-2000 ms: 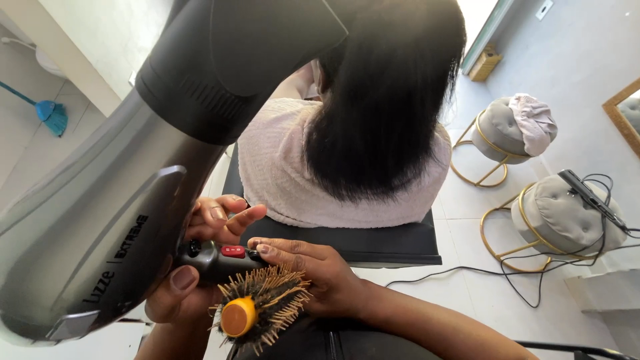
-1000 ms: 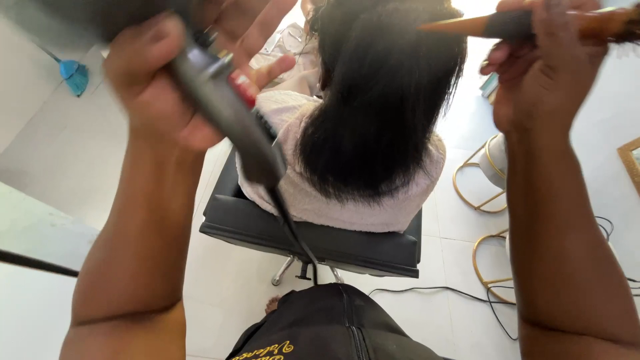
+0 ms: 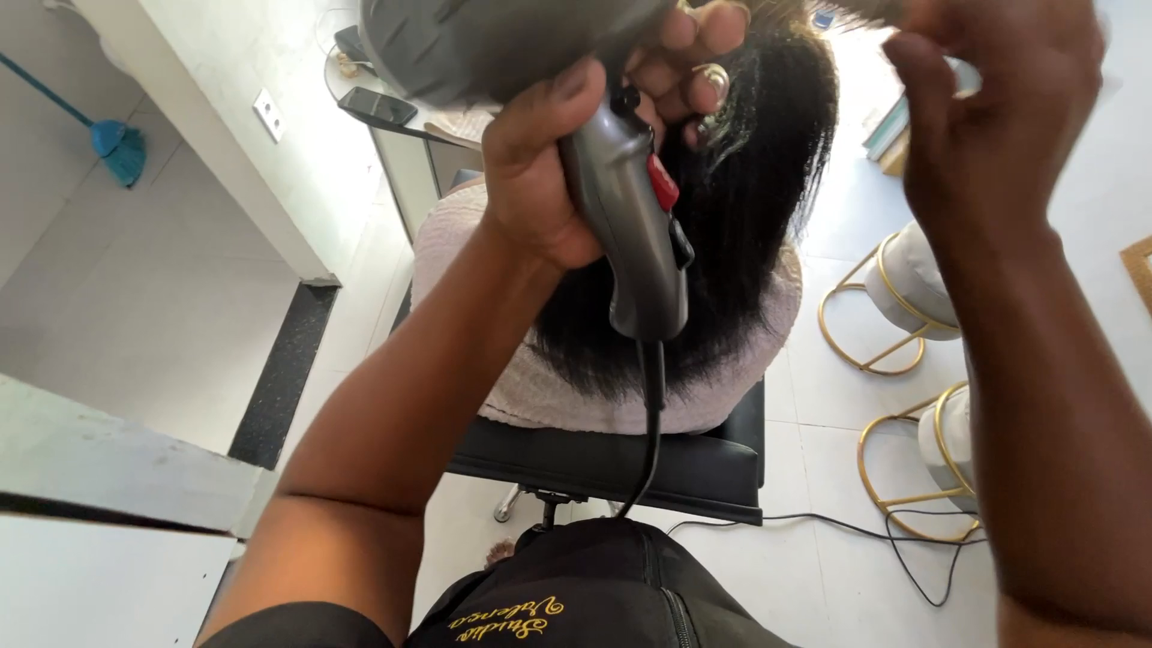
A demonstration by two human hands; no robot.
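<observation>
My left hand (image 3: 544, 162) grips a grey hair dryer (image 3: 630, 234) near the top of its handle, with the handle's red switch facing right and the cord hanging from its end. The dryer's body reaches up past the top edge. Below it is the long dark hair (image 3: 765, 180) of a seated person with a pale towel (image 3: 477, 378) round the shoulders. At the upper right is my right hand (image 3: 999, 99), its fingers curled by a lock of hair drawn out to the right. The brush is not discernible, so what this hand holds cannot be told.
The person sits in a black salon chair (image 3: 612, 463). A phone (image 3: 378, 107) lies on a small table at the upper left. Grey stools with gold frames (image 3: 909, 279) stand at right, with a black cable (image 3: 810, 517) on the floor. A blue broom (image 3: 117, 144) is far left.
Two seconds ago both hands were together low at left, by the dryer and a round brush. One second ago they were apart, the right holding the brush; now the right is by a drawn-out lock.
</observation>
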